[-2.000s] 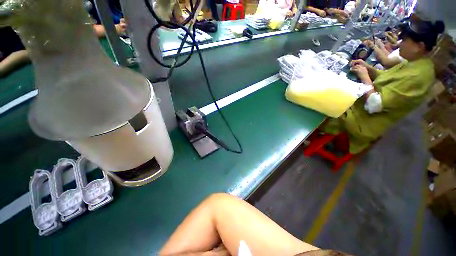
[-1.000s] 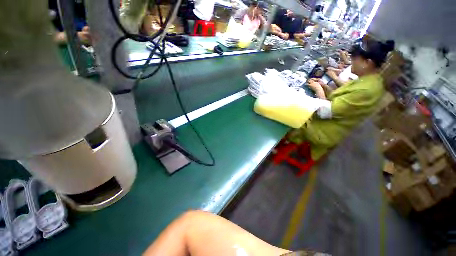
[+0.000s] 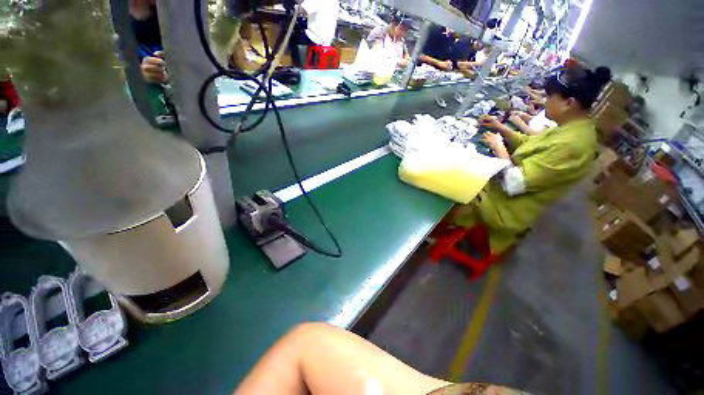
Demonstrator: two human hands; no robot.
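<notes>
Three greyish-white plastic housings stand side by side on the green bench at the lower left. The white fume extraction hood hangs just right of them, under its cloudy funnel. The soldering iron rests in its dark metal stand right of the hood, with its black cord looping up to the post. My bent arm shows at the bottom edge, without its hand. Neither my left hand nor my right hand is in view.
White parts and a wrapped yellow block lie farther along the bench. A person in a yellow-green top sits there on a red stool. Cardboard boxes are piled at the right. Other people sit across the line.
The view has swung right since the oldest frame, then slightly back left. The bench things have shifted left in the picture. The housings and the resting iron keep their places on the bench.
</notes>
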